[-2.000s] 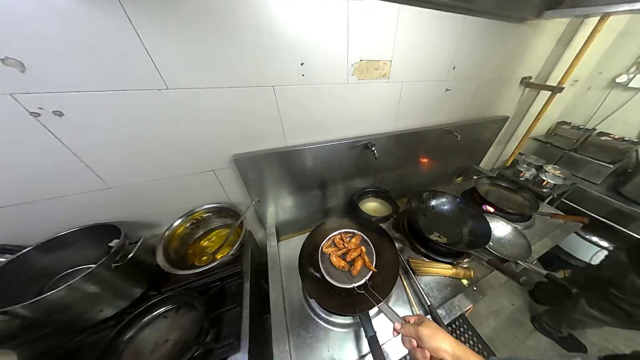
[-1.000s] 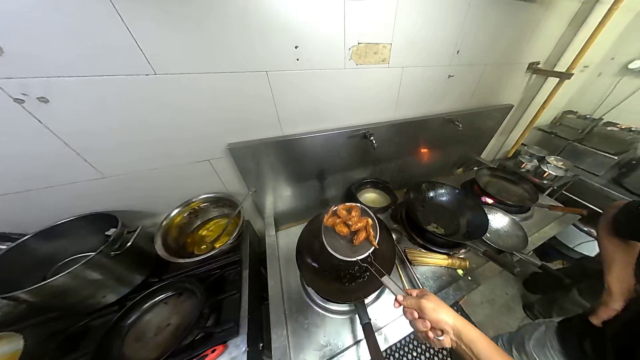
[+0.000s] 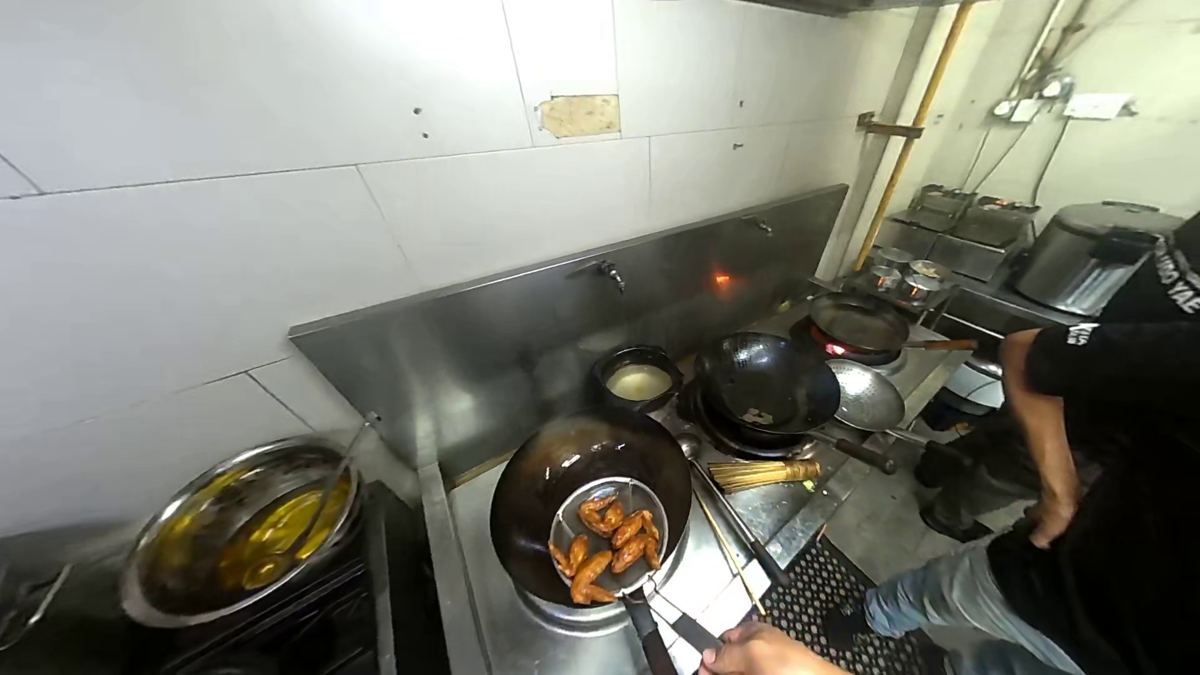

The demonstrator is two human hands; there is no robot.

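My right hand [image 3: 764, 651] grips the dark handle of a round metal strainer [image 3: 607, 489] at the bottom of the view. Several browned chicken wings [image 3: 628, 542] lie in the strainer, which is over the near part of a dark wok [image 3: 534, 497] on the stove. The wok's black handle [image 3: 649, 639] runs down beside the strainer's handle. My left hand is out of the frame.
A steel bowl of yellow oil [image 3: 281, 530] with a ladle stands left. Behind the wok is a pot of pale liquid [image 3: 639, 382]. Right are an empty wok [image 3: 764, 384], a bamboo brush [image 3: 764, 473], a perforated skimmer [image 3: 867, 396] and a person in black [image 3: 1106, 441].
The strainer with the wings has come down toward the near side of the wok. The person at the right shows more fully. The view has shifted.
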